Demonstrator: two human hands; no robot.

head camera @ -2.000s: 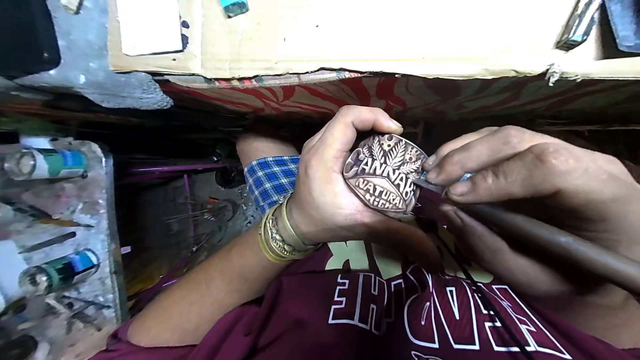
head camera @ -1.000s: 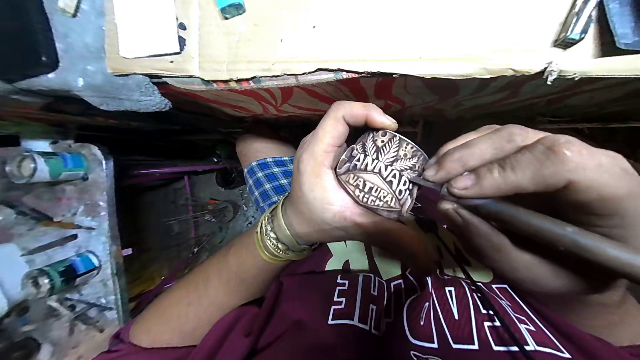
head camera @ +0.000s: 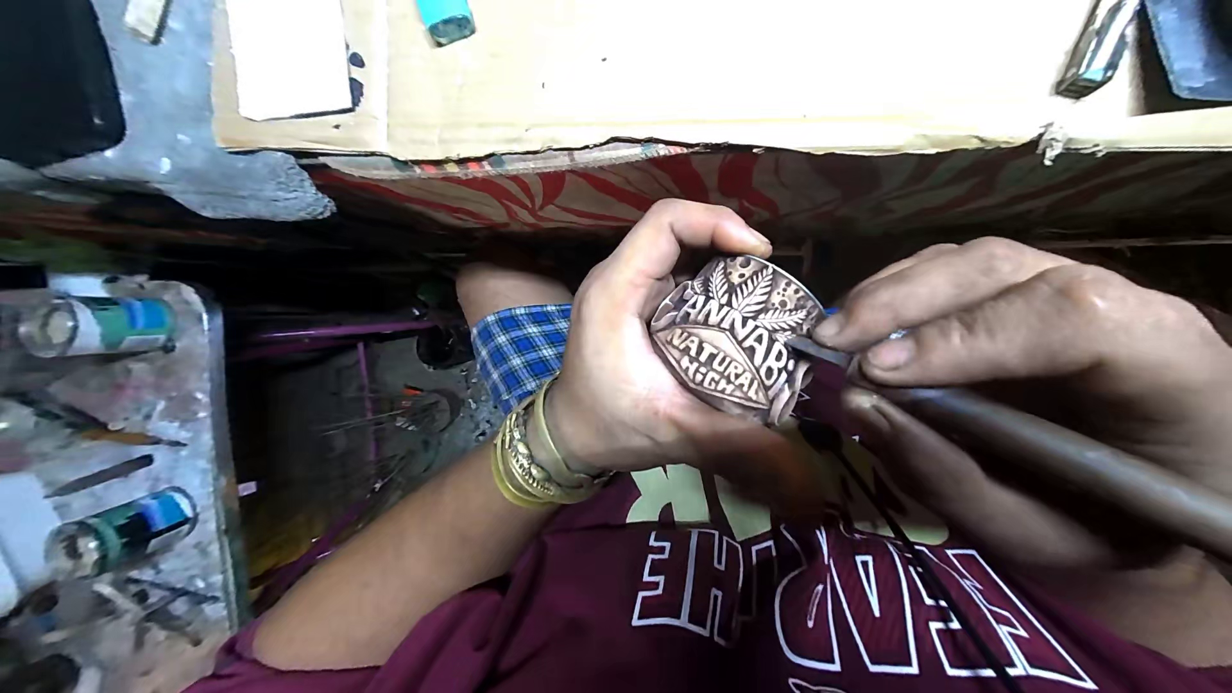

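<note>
My left hand [head camera: 626, 375] is closed around a small round carved piece [head camera: 736, 337], brown and cream, with relief leaves and raised lettering; its material is not certain. The thumb lies over its upper rim, and bangles circle the wrist. From the right, my right hand [head camera: 1020, 337] grips a hand tool with a thick dark handle [head camera: 1059, 443]. Its narrow metal tip [head camera: 818, 353] meets the carved face at the right end of the lettering. A thin dark cord runs down below the piece, over my maroon shirt.
A cardboard-covered tabletop [head camera: 722, 87] spans the top, with a teal lighter-like object [head camera: 447, 19] and a metallic object [head camera: 1099, 48] on it. At left, a paint-stained surface [head camera: 192, 404] holds glass jars [head camera: 106, 325], a pencil and several thin tools. A patterned cloth [head camera: 577, 192] hangs below the tabletop edge.
Since two seconds ago the carved piece has turned slightly in my left hand, bringing more of the lettering into view. My right hand stays beside it with the tool.
</note>
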